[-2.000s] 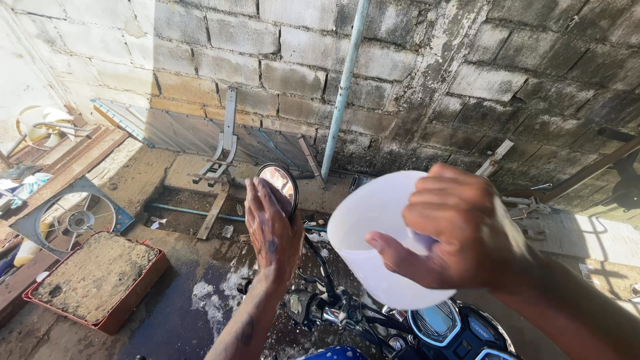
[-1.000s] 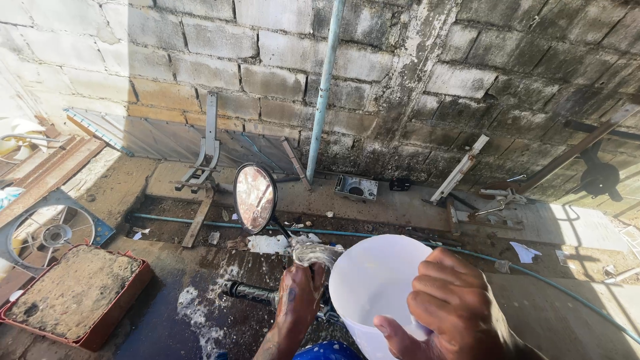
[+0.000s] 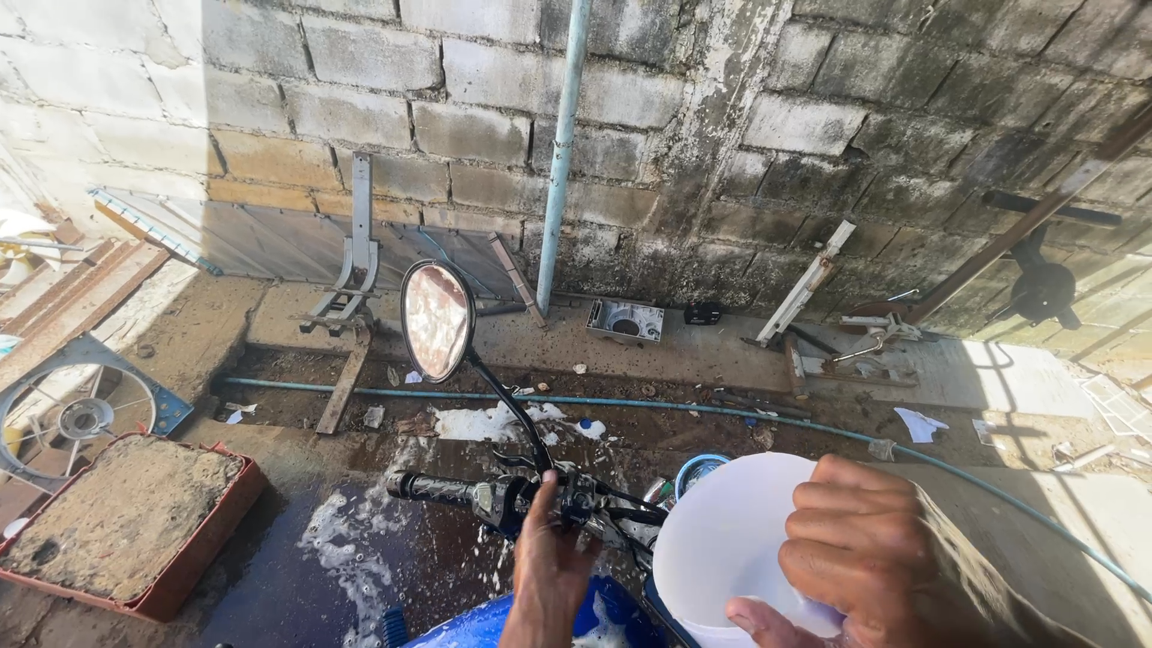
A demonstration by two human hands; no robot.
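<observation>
A motorcycle with a blue fuel tank (image 3: 598,616) is below me, with suds on the tank. My left hand (image 3: 553,562) touches the handlebar clamp area at the foot of the mirror stem; the fingers are partly hidden, with no held object visible. The round mirror (image 3: 438,321) stands above the left handlebar grip (image 3: 432,489), its glass streaked. My right hand (image 3: 868,549) grips the rim of a white plastic container (image 3: 733,531), tilted over the right side of the handlebar. Its contents are not visible. Part of a round gauge (image 3: 700,472) shows behind it.
A concrete block wall (image 3: 477,135) rises ahead, with a blue pipe (image 3: 562,162) against it. A blue hose (image 3: 648,403) crosses the ground. At left lie a red tray of hardened cement (image 3: 117,513) and a fan frame (image 3: 85,418). Suds (image 3: 351,549) wet the floor.
My left hand was at the mirror two seconds ago, then lower at the handlebar, where it remains. My right hand keeps hold of the white container, which has moved down and right from the gauges.
</observation>
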